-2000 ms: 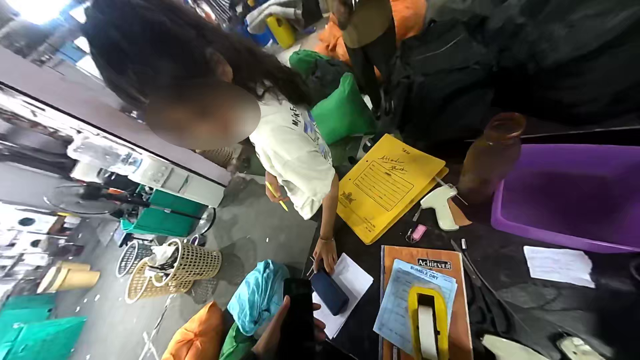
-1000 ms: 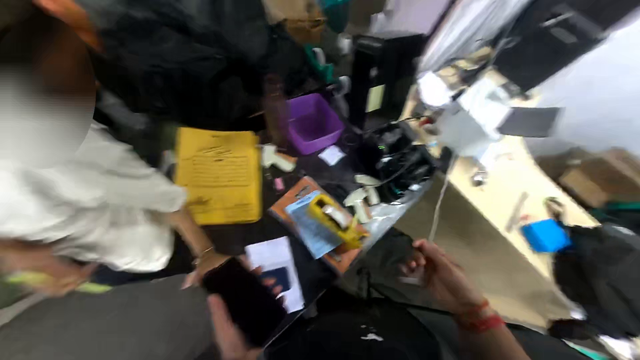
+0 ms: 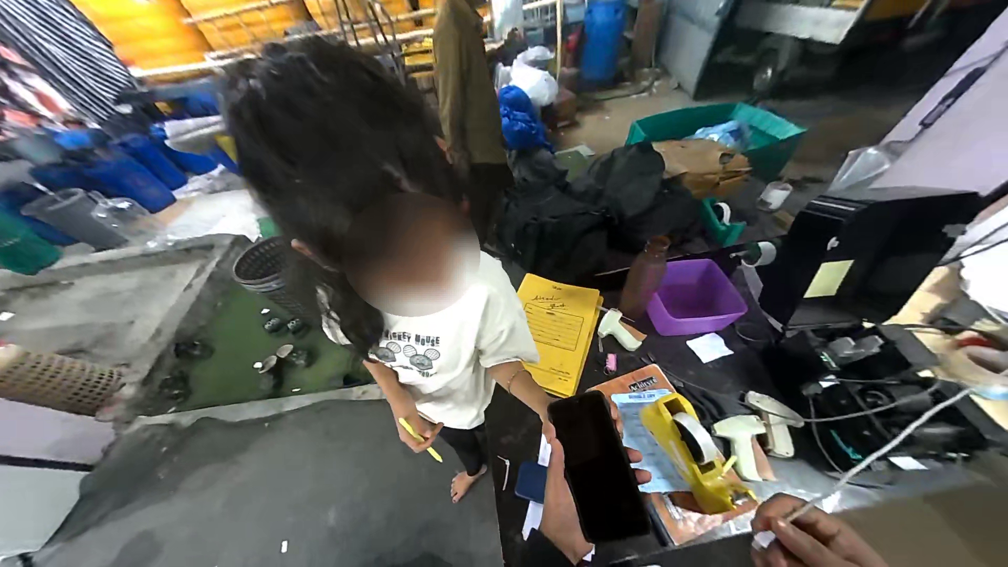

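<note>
My left hand (image 3: 568, 504) is closed around a black smartphone (image 3: 600, 466), its dark face turned up, over the near edge of the dark table. At the lower right, my right hand (image 3: 811, 539) pinches the end of a white cable (image 3: 882, 457) that runs up to the right. A yellow tape dispenser (image 3: 689, 453) lies between my hands on a blue printed pad and an orange-brown book. A person in a white T-shirt (image 3: 441, 354) stands across from me, one hand close behind the phone, the other holding a yellow pen (image 3: 420, 439).
On the table are yellow folders (image 3: 555, 335), a purple plastic bin (image 3: 697, 299), a brown bottle (image 3: 644, 276), white handheld tools (image 3: 740, 441), a dark blue case (image 3: 531, 481) and tangled cables. A black box-shaped unit (image 3: 866, 252) stands at right. Another person (image 3: 468, 87) stands farther back.
The view has swung strongly to the left. The smartphone remains in my left hand. My right hand, raised with the white cable a second ago, now shows at the lower right edge.
</note>
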